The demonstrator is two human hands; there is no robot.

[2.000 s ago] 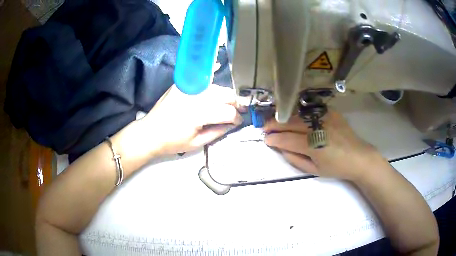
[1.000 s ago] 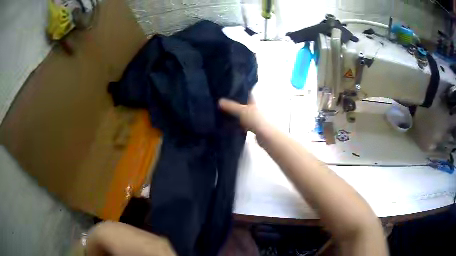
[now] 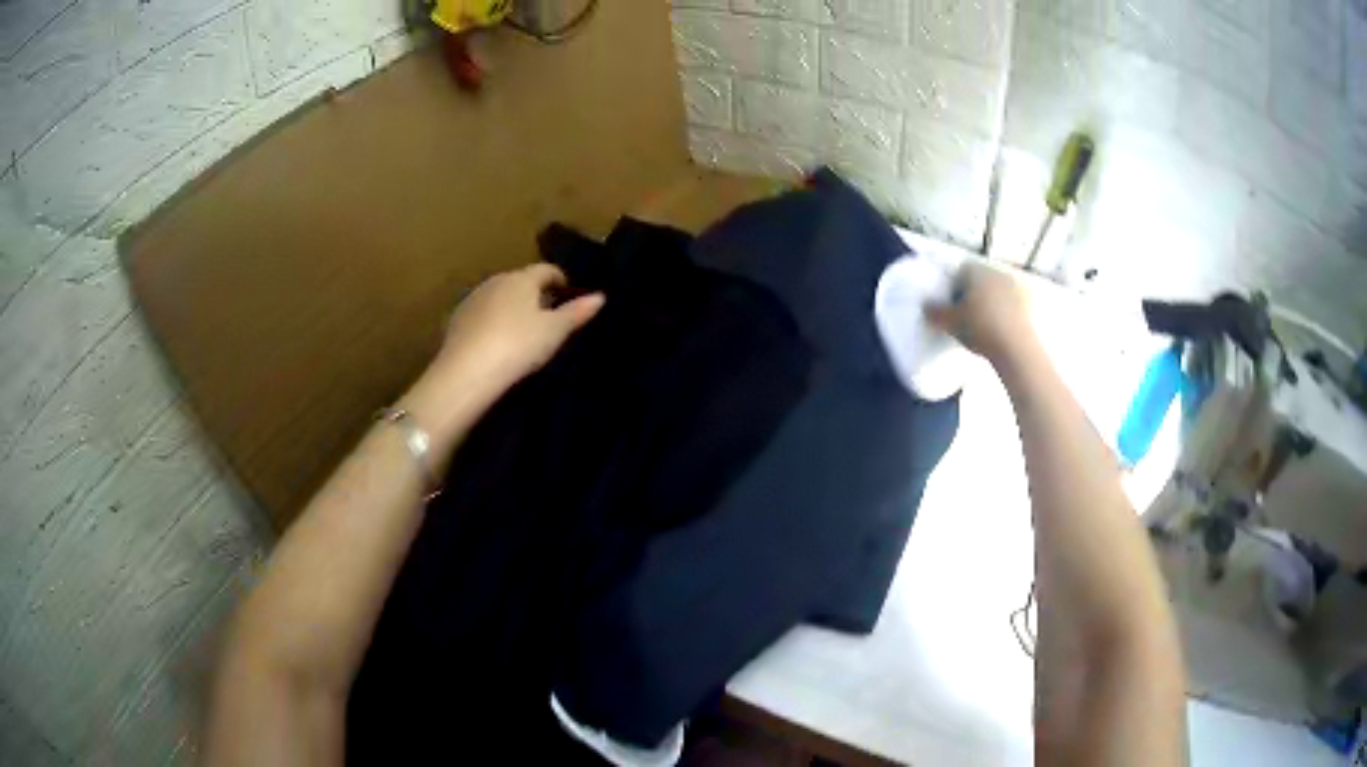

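Observation:
A large dark navy garment (image 3: 750, 435) is spread over the left part of the white table and hangs over its front edge. My left hand (image 3: 525, 318) is at the garment's upper left edge, with thumb and fingers closed on the dark cloth. My right hand (image 3: 982, 310) pinches a white rounded inner piece (image 3: 912, 333) at the garment's right side. Another white piece (image 3: 618, 740) shows at the garment's lower edge. The right hand is slightly blurred.
The cream-white sewing machine (image 3: 1274, 495) stands at the right, with a blue plastic piece (image 3: 1151, 405) on its left. A brown board (image 3: 375, 255) stands behind the garment at left. A yellow-handled screwdriver (image 3: 1067, 173) is near the white brick-pattern wall.
The view has turned left, away from the machine. The garment is now spread wider. My left hand has moved up to its edge, and my right hand has taken hold of a white inner piece.

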